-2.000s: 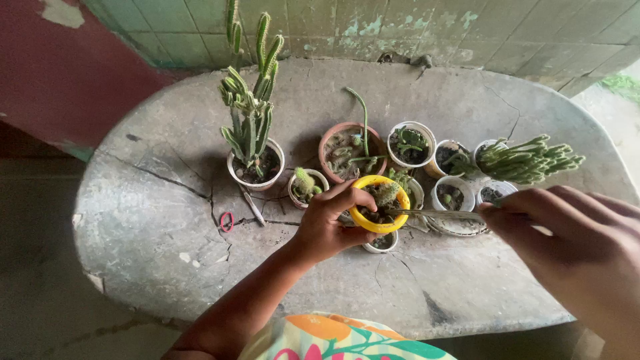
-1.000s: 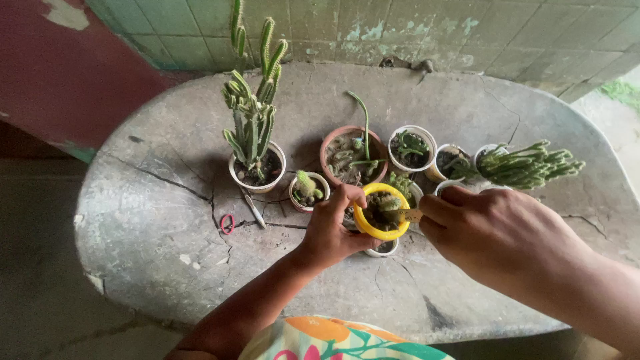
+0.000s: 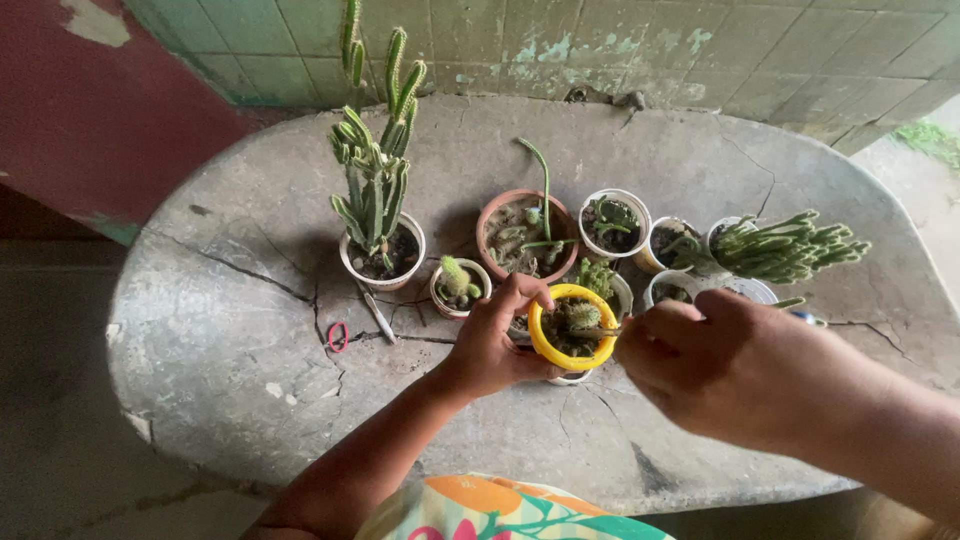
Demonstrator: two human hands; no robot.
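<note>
A yellow plastic pot (image 3: 536, 341) with soil and a small round cactus (image 3: 582, 315) is held in my left hand (image 3: 499, 341), thumb and fingers around its left side. From the right, my right hand (image 3: 694, 360) grips a thin tool (image 3: 600, 332), whose end reaches over the soil beside the cactus. The rest of the tool is hidden in my fist, so its kind cannot be told. Just behind the yellow pot are a terracotta pot (image 3: 491, 262) of small cacti and a white pot with a green succulent (image 3: 596, 277).
On the cracked concrete table (image 3: 247, 375) stand a tall cactus (image 3: 375, 187) in a white pot, a small potted cactus (image 3: 454, 281), more white pots (image 3: 645, 217) and a trailing cactus (image 3: 787, 247). A white pen-like stick (image 3: 381, 319) and a pink band (image 3: 338, 337) lie at left.
The thin tool in my right hand was lower and more exposed two seconds ago; my right hand has since come closer to the yellow pot. My left hand keeps its hold.
</note>
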